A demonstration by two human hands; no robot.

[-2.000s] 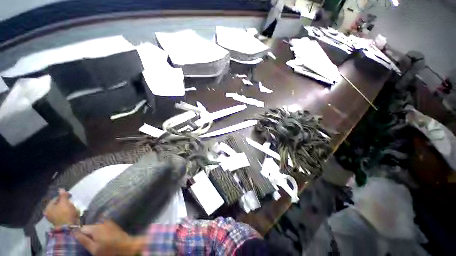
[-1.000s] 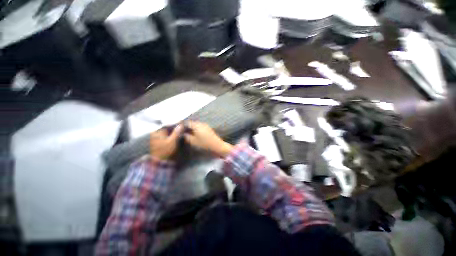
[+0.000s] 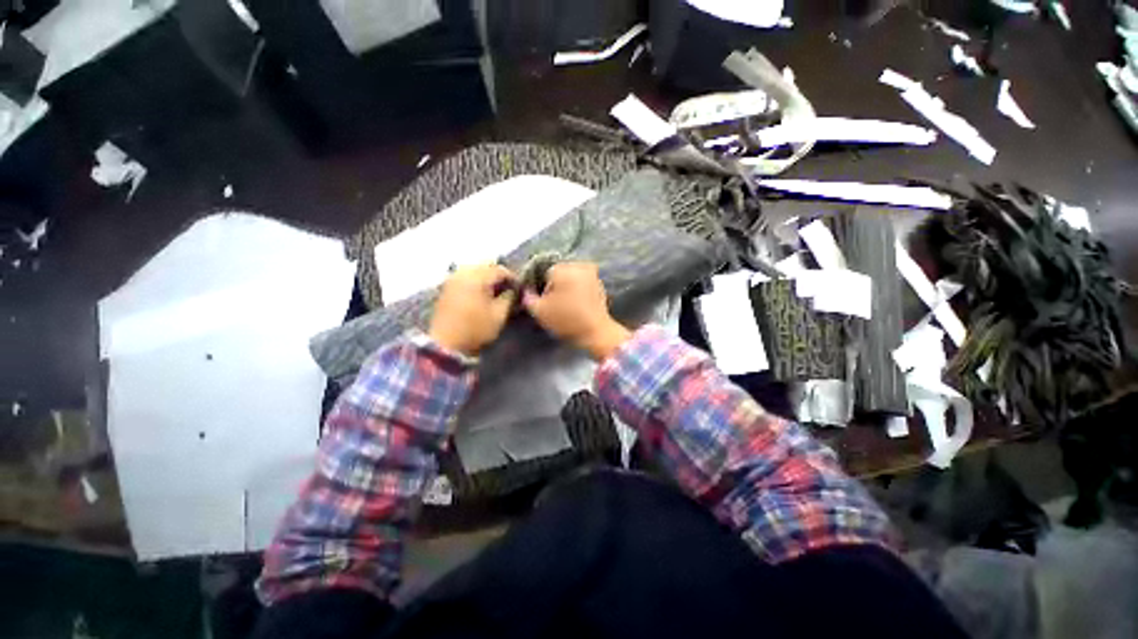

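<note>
A rolled bundle [image 3: 649,237] of grey patterned cloth lies slantwise across a patterned fabric panel [image 3: 431,187] with white paper [image 3: 474,219] on it. A thin fabric tie strip [image 3: 539,266] goes round the middle of the roll. My left hand [image 3: 474,307] and my right hand [image 3: 572,303] are close together at the roll's middle. Both pinch the tie strip with closed fingers. The exact grip and the strip's ends are partly hidden by the fingers.
A large white paper pattern piece [image 3: 225,375] lies left. Small cut parts [image 3: 799,337] with white slips lie right of the roll. A tangled heap of strips [image 3: 1030,300] is far right. Dark blocks [image 3: 374,112] with paper tops stand at the back. White scraps are strewn about.
The view has swung left and down. My hands have moved from the roll's left end to its middle and now hold the tie strip round it. The roll lies flatter.
</note>
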